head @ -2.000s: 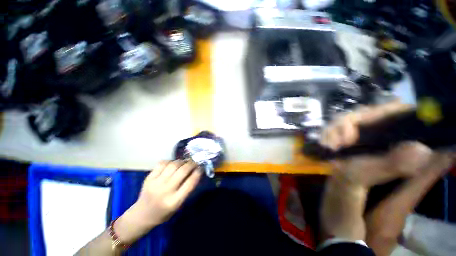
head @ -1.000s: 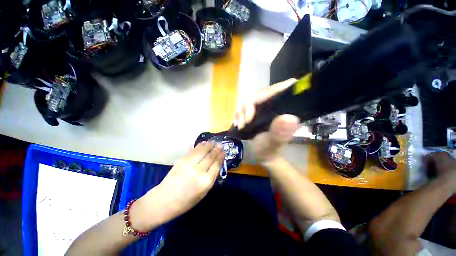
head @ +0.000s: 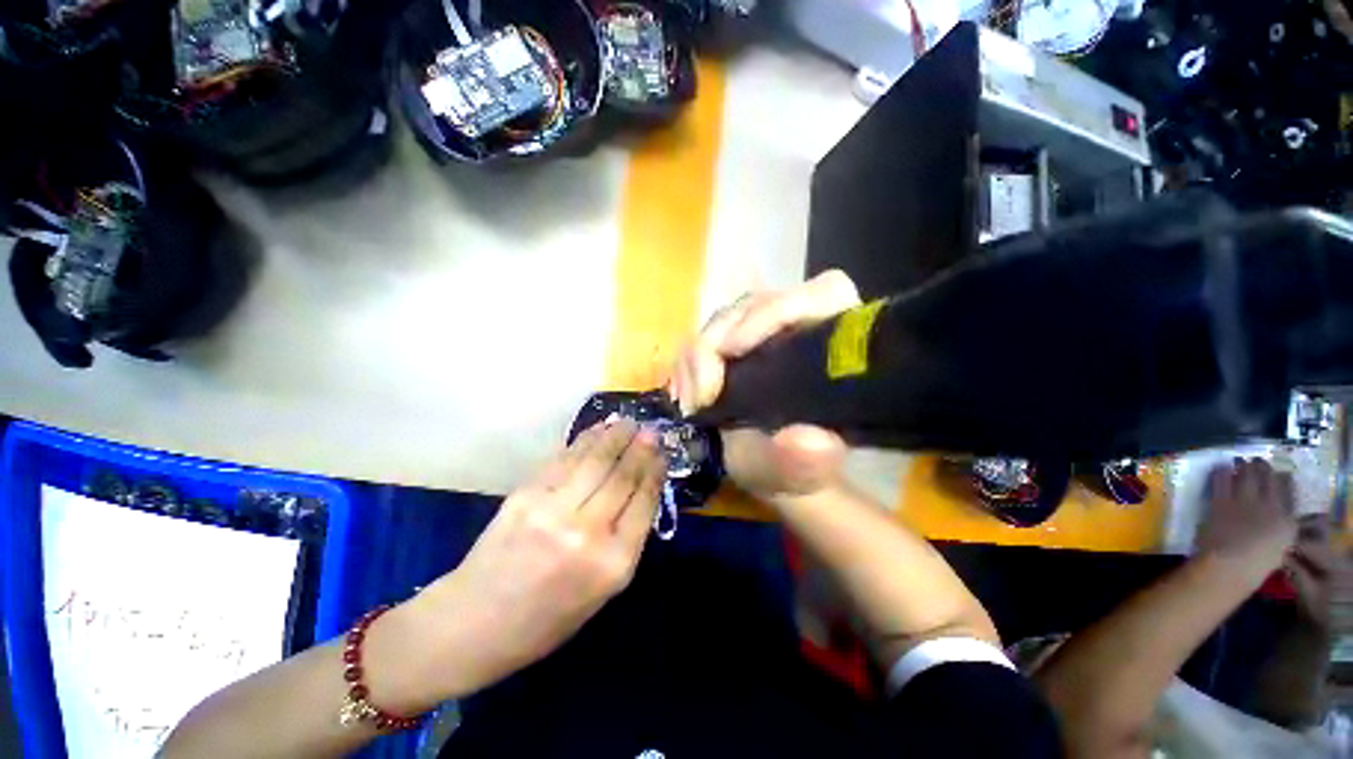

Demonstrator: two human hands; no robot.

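A small round black camera housing (head: 698, 463) sits at the bench's front edge with a silvery board inside and a white lead hanging over the edge. My left hand (head: 571, 519) holds it, fingertips on the board. My right hand (head: 772, 334) is wrapped around the front of the black electric screwdriver (head: 1024, 349) with a yellow band. The screwdriver lies nearly level, its front end over the housing. Its tip and any screw are hidden by my fingers.
Larger black units with boards (head: 497, 89) stand at the back left. A grey screw feeder (head: 1091, 111) with a dark upright plate (head: 905, 178) is behind the screwdriver. A blue bin (head: 334, 593) with a handwritten sheet is at lower left. Another person's hands (head: 1246, 512) are at right.
My right hand has brought the screwdriver from the feeder side over to the housing. Since one second ago its barrel has swung to a more level angle. My left hand stays on the housing.
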